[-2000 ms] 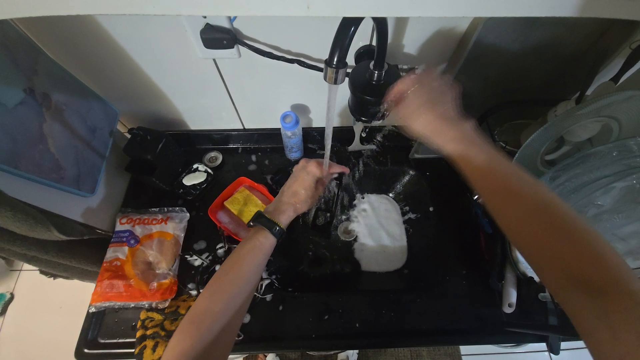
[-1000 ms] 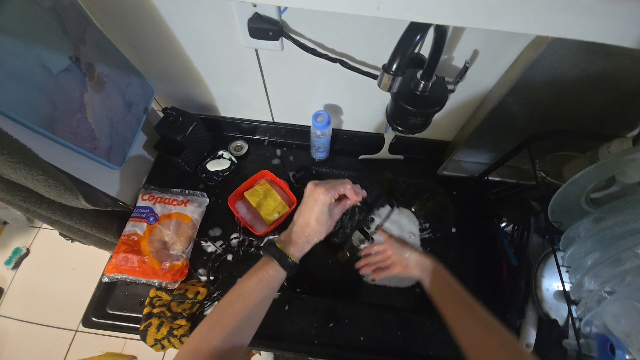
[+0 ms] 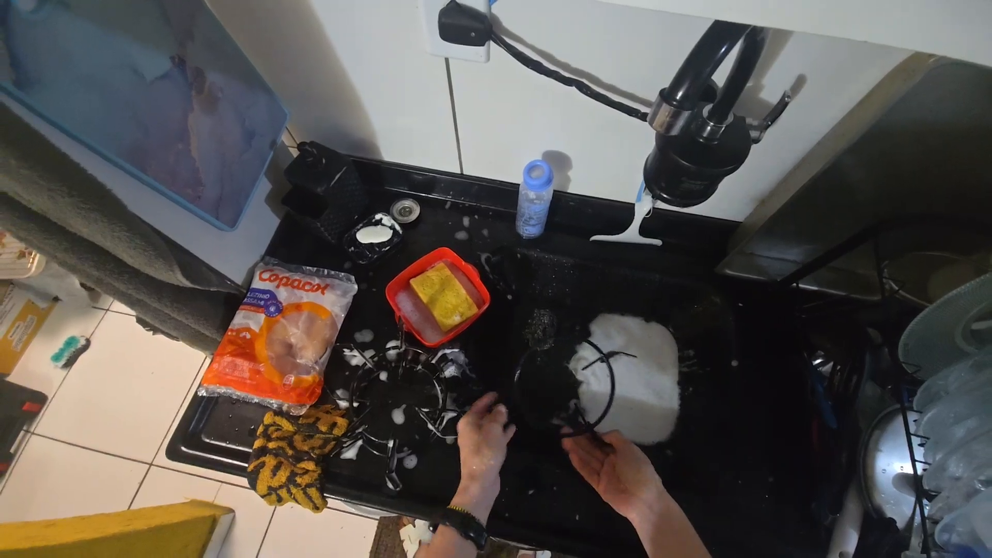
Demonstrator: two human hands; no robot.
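Note:
My right hand (image 3: 608, 465), palm turned up, holds the lower rim of a round black wire burner grate (image 3: 612, 387) over the sink basin, partly in front of white foam (image 3: 647, 380). My left hand (image 3: 484, 438) is empty, fingers loosely curled, between that grate and a second, soapy burner grate (image 3: 440, 387) lying on the black countertop. Above the second grate stands a red plastic container (image 3: 484, 288) of suds with a yellow sponge (image 3: 443, 296) in it. The black faucet (image 3: 694, 163) shows no running water.
Left of the grate lie a plastic food package (image 3: 283, 333) and a yellow-and-black cloth (image 3: 291, 457). A blue-capped bottle (image 3: 535, 201) and a white squeegee (image 3: 639, 225) are by the wall. A dish rack (image 3: 922, 457) with dishes stands at the right.
The water that ran from the faucet two seconds ago has stopped. My left hand has moved down toward the counter's front edge. My right hand has moved lower with the grate.

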